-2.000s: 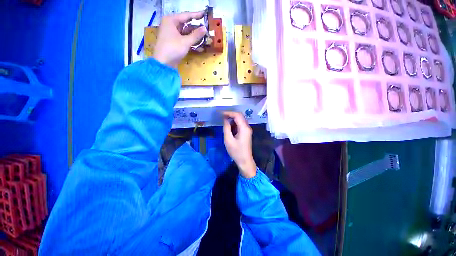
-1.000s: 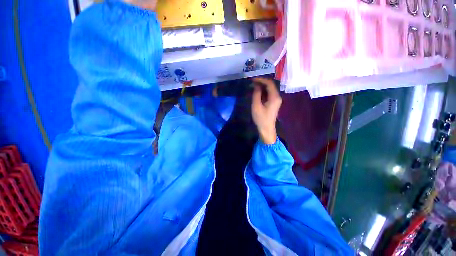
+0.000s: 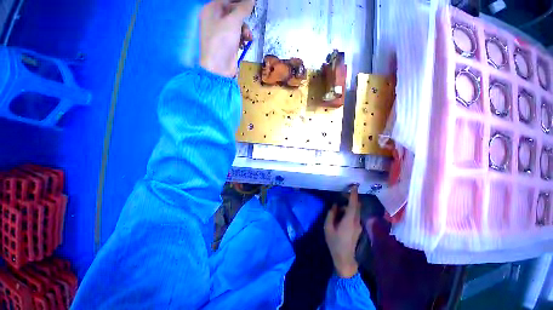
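Observation:
My left hand (image 3: pixel 223 37) is at the top edge, left of the machine bed, partly cut off. Its fingers are curled; something small and dark shows by them, too unclear to name. My right hand (image 3: pixel 344 233) is just below the bed's front edge (image 3: pixel 315 178), one finger pointing up at it, with nothing seen in it. On the gold fixture plate (image 3: pixel 291 121) stand a copper-brown fixture block (image 3: pixel 282 71) and a second, upright block (image 3: pixel 333 79), a gap between them. No watch case is clearly visible there.
Pink trays (image 3: pixel 467 195) stand at the right, with silver watch cases (image 3: pixel 467 86) in some pockets. A narrower gold plate (image 3: pixel 371 115) lies beside the first. Red crates (image 3: pixel 31 215) and a blue stool (image 3: pixel 36 88) are on the floor at the left.
The view has shifted, showing the fixture again. My left hand is now left of the fixture blocks; two seconds ago it held a watch case at them. My right hand stays near the front edge.

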